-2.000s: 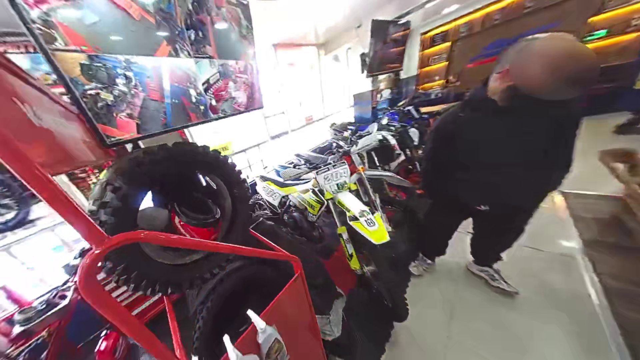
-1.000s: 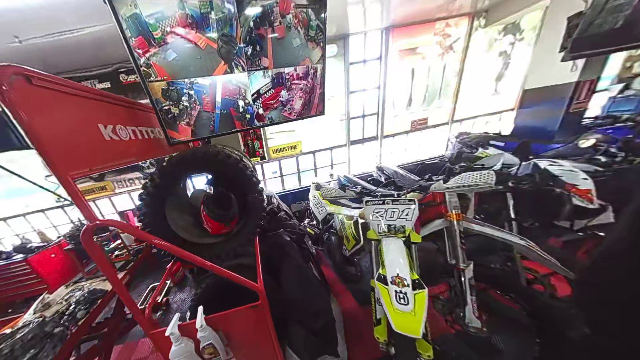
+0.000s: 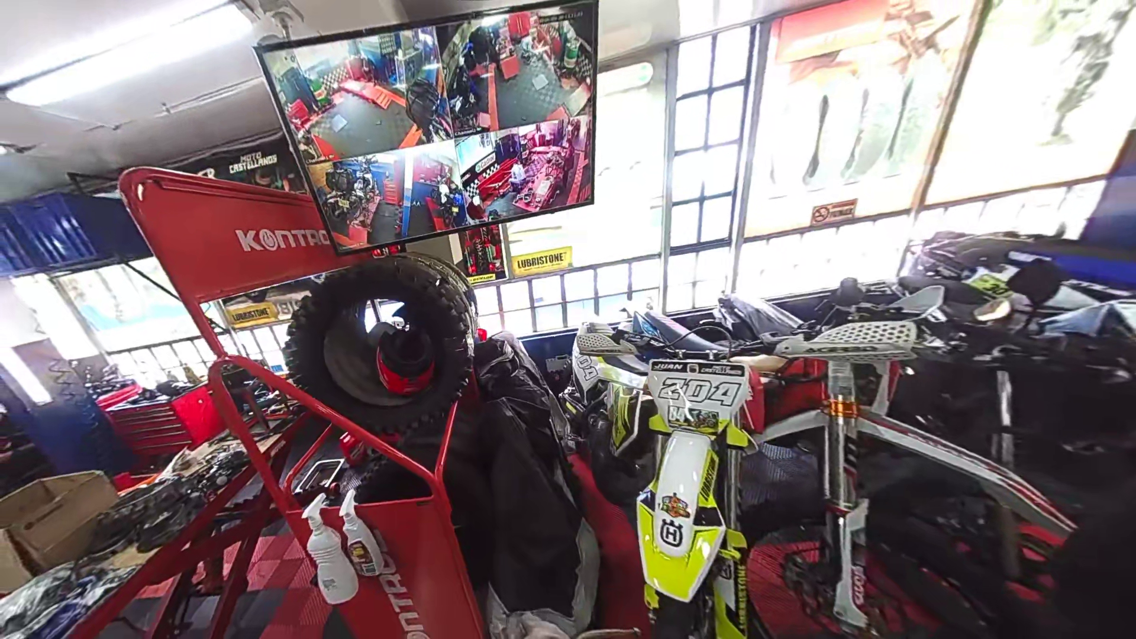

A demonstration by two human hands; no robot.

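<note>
Neither my left hand nor my right hand shows in the head view. At centre left, a knobby motorcycle tyre point(image 3: 311, 355) sits upright in a red metal stand point(image 3: 177, 231). Two white spray bottles, a left one point(image 3: 332, 559) and a right one point(image 3: 359, 537), hang at the stand's lower front. Right of a dark cover point(image 3: 532, 497) stands a dirt bike with a white and yellow front fender point(image 3: 682, 524) and a number plate. Beside it, another motorcycle shows its fork point(image 3: 839, 488) and a white handguard point(image 3: 852, 339).
A wall-mounted monitor point(image 3: 453, 129) hangs above the tyre. On the left, a red-framed workbench point(image 3: 115, 581) carries parts and an open cardboard box point(image 3: 53, 519); a red tool chest point(image 3: 146, 426) stands behind it. More motorcycles point(image 3: 994, 311) line the barred windows point(image 3: 710, 142) at the right.
The view has swung left, bringing the workbench and cardboard box into sight. The person in dark clothes, seen at the right two seconds ago, is no longer recognisable in view.
</note>
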